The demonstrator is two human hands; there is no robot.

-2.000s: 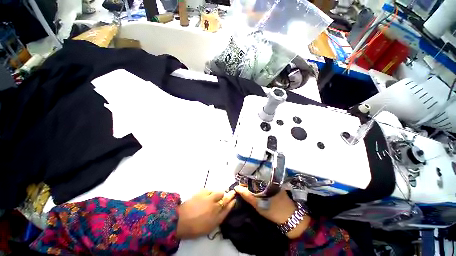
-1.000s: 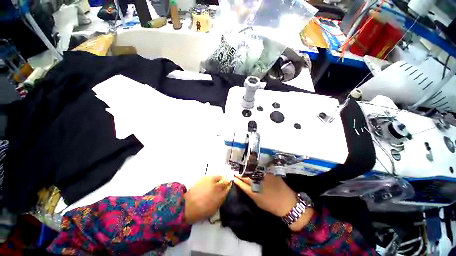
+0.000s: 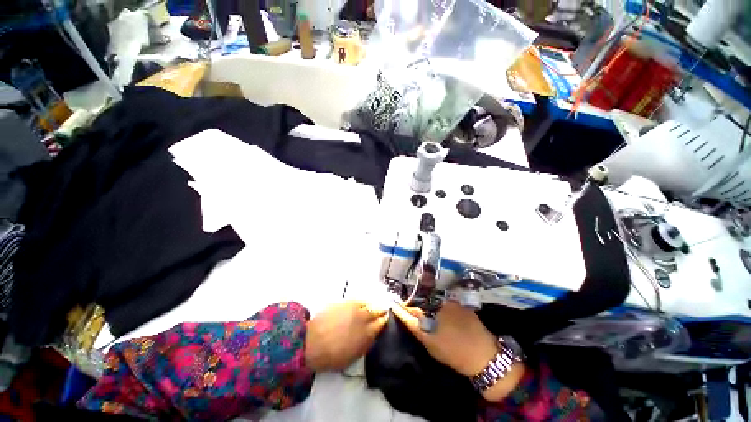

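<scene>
A black garment piece [image 3: 394, 367] lies below the needle area, between my hands, and hangs toward the table's front edge. My left hand [image 3: 344, 334] pinches its upper edge from the left. My right hand [image 3: 454, 336] holds it from the right, fingertips close to my left ones. Both sit just in front of the presser foot [image 3: 397, 288] of the white sewing machine [image 3: 494, 222]. The needle is too small to make out. A small pale bit shows at my fingertips; I cannot tell what it is.
A black cloth pile [image 3: 107, 206] lies at left, with a white jagged-edged area [image 3: 272, 214] beside it. A black strip [image 3: 605, 255] drapes over the machine arm. A clear plastic bag [image 3: 436, 82] lies behind the machine. Another white machine [image 3: 692, 255] stands at right.
The view shifts between frames. My hands stay together at the presser foot; compared with two seconds ago, the black cloth's top edge looks more gathered between my fingertips.
</scene>
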